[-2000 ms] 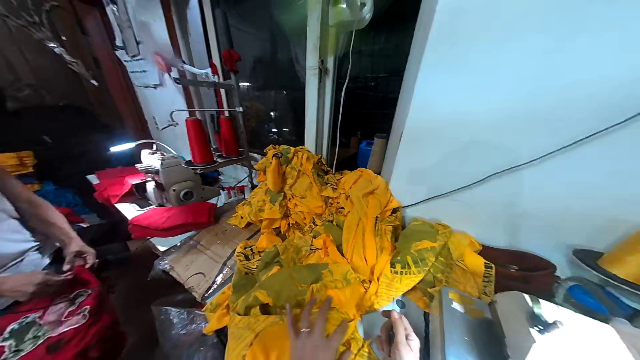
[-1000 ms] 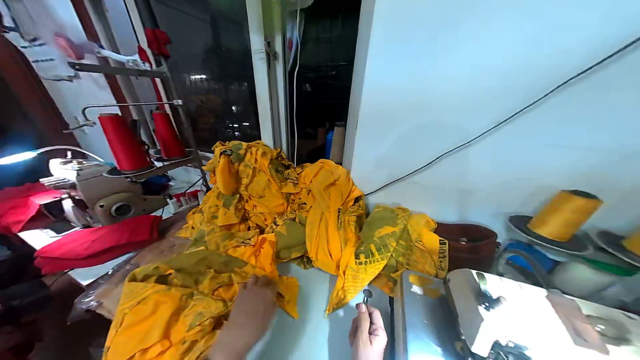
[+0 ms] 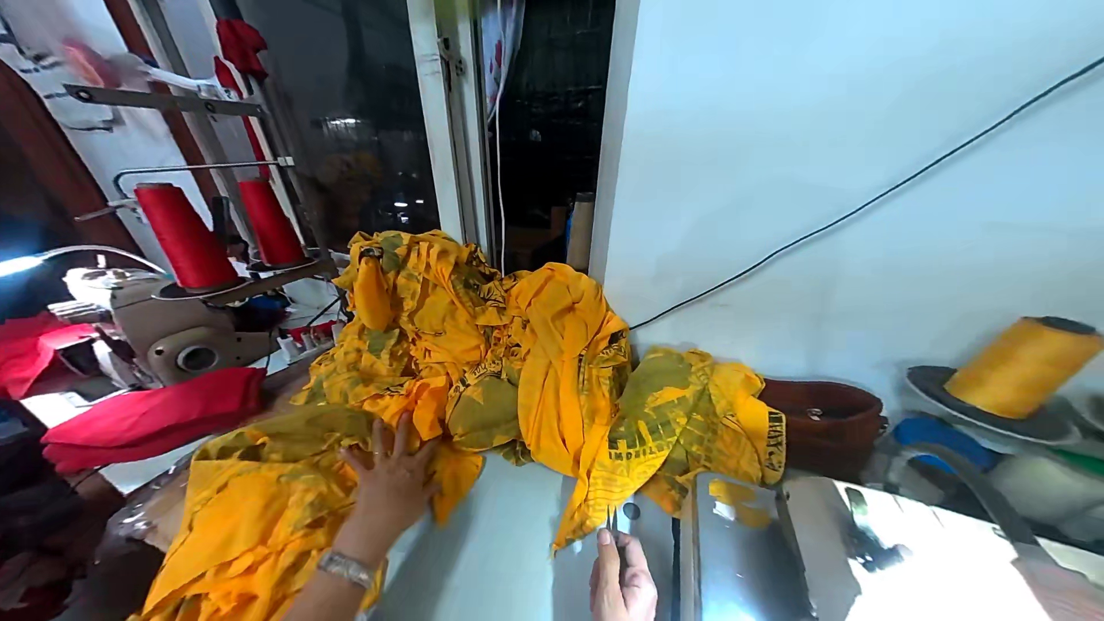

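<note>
A big heap of yellow printed fabric [image 3: 448, 319] with olive and black patterns lies on the pale table against the window and wall. My left hand [image 3: 392, 483], a band at its wrist, rests with spread fingers on the yellow cloth [image 3: 250, 509] at the table's left. Lower centre, my right hand [image 3: 621, 573] holds a small dark pointed tool [image 3: 613, 520], perhaps thread snips or tweezers, with its tip by a hanging corner of the cloth. Beside that hand stands a white sewing machine [image 3: 897, 552] with a metal plate.
At the left are another sewing machine [image 3: 172, 328], red thread cones [image 3: 185, 237] on a stand and folded red fabric [image 3: 155, 418]. A brown container [image 3: 819, 423] stands near the wall, with a yellow thread cone [image 3: 1022, 366] farther right. A black cable [image 3: 845, 220] crosses the wall.
Part of the yellow cloth has moved left, baring some tabletop between my hands. My left hand has moved left with it. The view has turned somewhat right.
</note>
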